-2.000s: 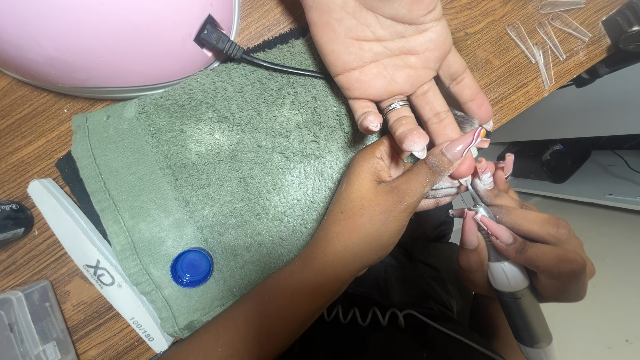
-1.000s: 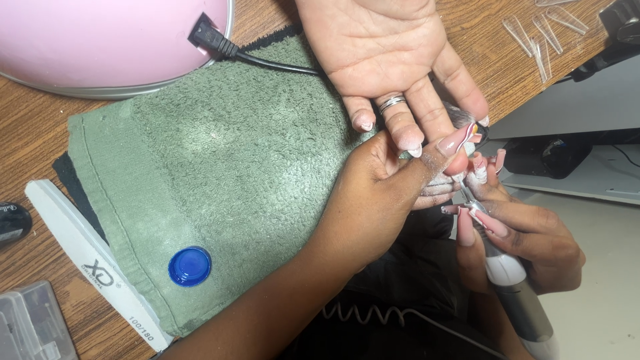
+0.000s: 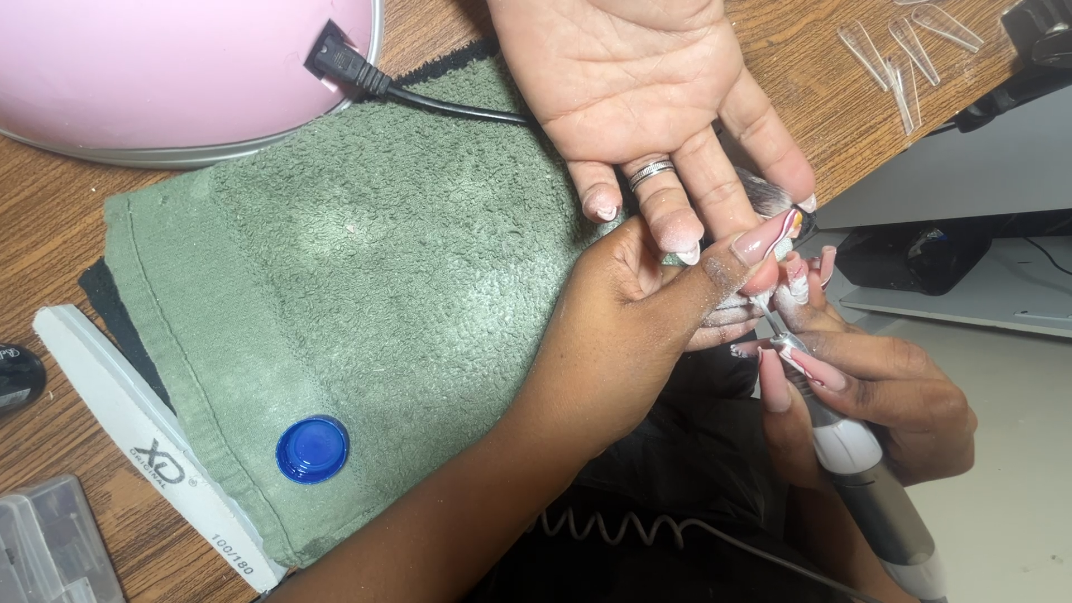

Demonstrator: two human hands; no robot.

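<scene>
Another person's hand point(image 3: 628, 84) lies palm up at the top centre, a silver ring on one finger and whitish nail tips. My left hand point(image 3: 636, 310), dusted white, grips one of its fingers near the tip, thumb on top. With my right hand point(image 3: 871, 385) I hold an electric nail drill point(image 3: 871, 494) by its grey and white handpiece. The thin bit point(image 3: 767, 316) reaches the held finger's nail; whether it touches cannot be told. A dust brush point(image 3: 764, 194) with pale bristles sits partly hidden behind the other person's fingers.
A green towel point(image 3: 377, 276) bears a blue cap point(image 3: 311, 450). Around it are a white nail file point(image 3: 159, 452), a pink nail lamp point(image 3: 184, 75) with a black power cord point(image 3: 461, 109), and a clear plastic box point(image 3: 54, 536). Several clear nail forms point(image 3: 913, 50) lie upper right. The drill's coiled cable point(image 3: 620, 528) hangs below.
</scene>
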